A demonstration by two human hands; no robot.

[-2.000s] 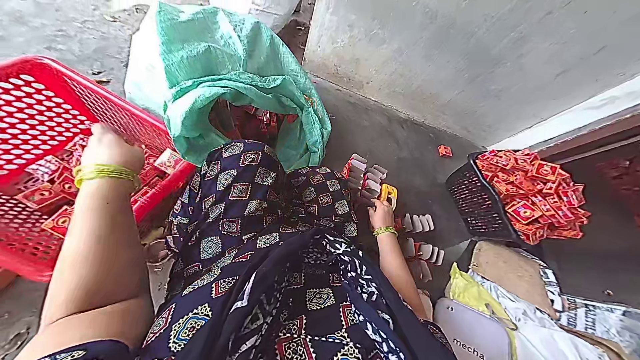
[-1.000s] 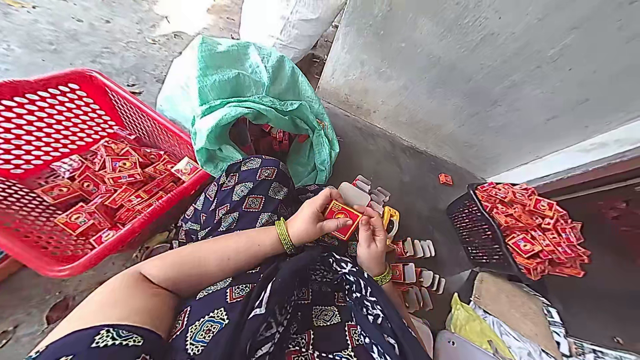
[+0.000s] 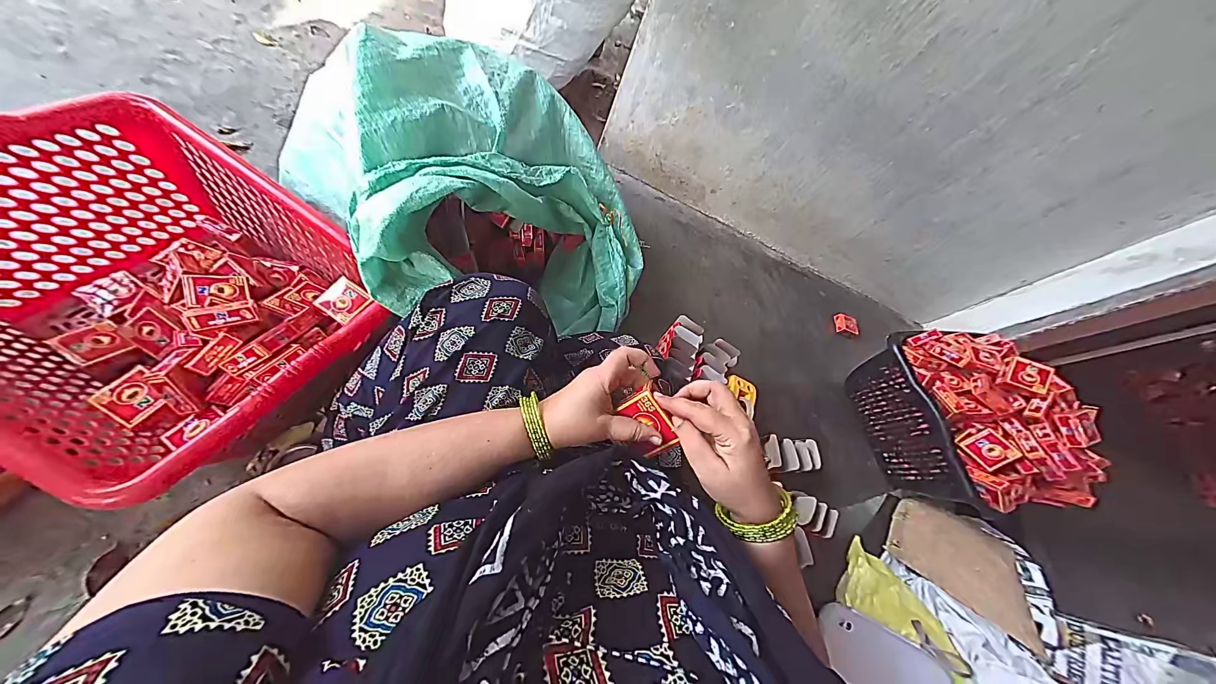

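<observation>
A small red and yellow printed carton is between my hands over my lap. My left hand grips it from the left, thumb across its face. My right hand pinches its right edge with thumb and forefinger. Just right of my hands, open-ended cartons with pale flaps stand in rows on the floor beside a yellow object. More red cartons fill a red plastic basket on the left and are heaped in a black plastic basket on the right. Others show inside a green woven sack.
One red carton lies on the floor near the grey wall. At lower right are a yellow plastic bag, printed sheets and a pale lilac flat object. A white sack stands behind the green one.
Two seconds ago my left hand was at the red basket and my right hand by the yellow object. Both came together over my lap by one second ago, and they still hold a carton.
</observation>
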